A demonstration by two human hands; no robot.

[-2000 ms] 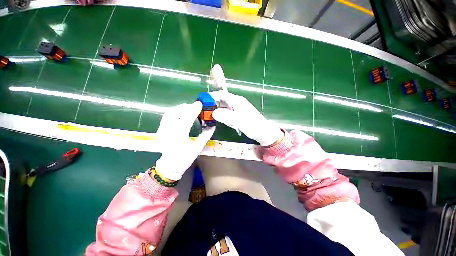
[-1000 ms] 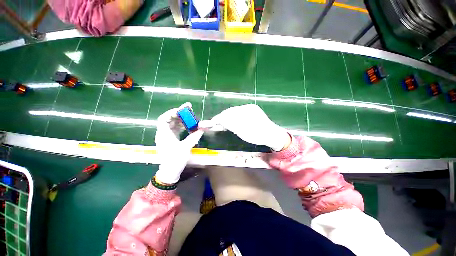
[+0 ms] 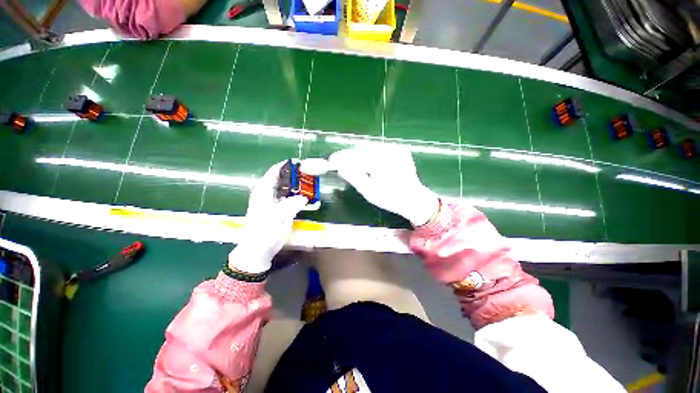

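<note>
My left hand [image 3: 270, 211], in a white glove, holds a wound coil component [image 3: 301, 184] above the near side of the green conveyor belt [image 3: 368, 96]. Its black face points left, its orange-copper winding faces up and blue edges show at its right. My right hand [image 3: 378, 178], also gloved in white, is just right of the component with its fingers bunched. A slim white tip [image 3: 313, 164] points from the right fingers to the component's top. I cannot tell whether it is a tool or glove fabric.
More components lie on the belt at left [image 3: 168, 109] and right [image 3: 566, 112]. Red-handled cutters [image 3: 115, 262] and a divider tray [image 3: 36, 307] are at left. A blue bin [image 3: 316, 21], a yellow bin [image 3: 371, 29] and a person's pink sleeve [image 3: 146, 15] are across the belt. Metal trays [image 3: 641, 31] stand upper right.
The component came away from between both hands into my left hand, showed its blue face, then turned to show black and copper. My right hand moved off it, then slightly left.
</note>
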